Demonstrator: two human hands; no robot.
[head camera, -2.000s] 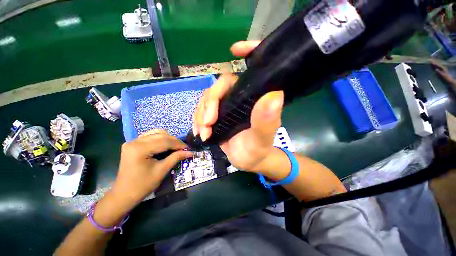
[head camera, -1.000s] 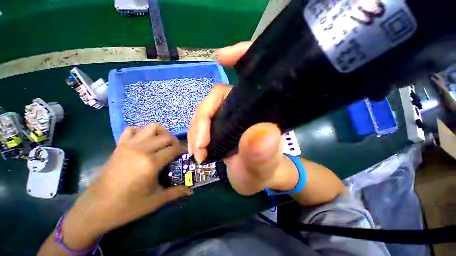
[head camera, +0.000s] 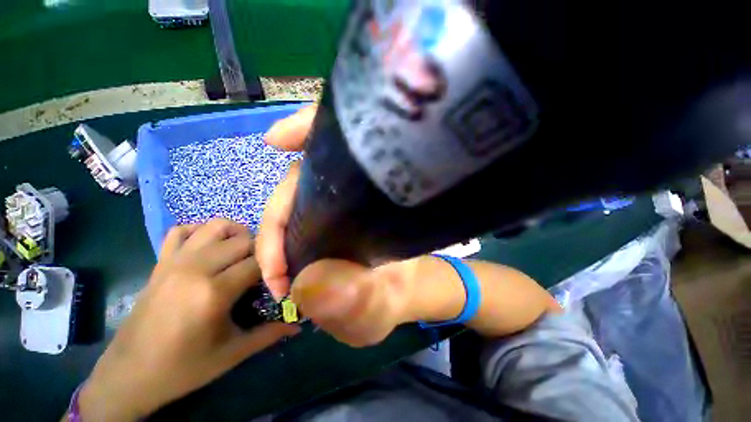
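Note:
My right hand is closed around a thick black electric screwdriver with a white label, held tilted over the work. The screwdriver's tip is hidden. Below it lies a circuit board with a yellow block, mostly covered by my hands. My left hand is at the board's left side, fingers and thumb around its edge; the contact is partly hidden. A blue bin full of tiny silver screws sits just behind my hands.
Units with open boards and a white plug housing lie at left. A tilted unit is beside the bin. A grey divider bar crosses the green belt, with a white unit near it. Clear plastic hangs at right.
The screwdriver and my right hand have moved left and look larger, covering more of the board. My left hand stays by the board's left side. The surroundings have shifted left in view.

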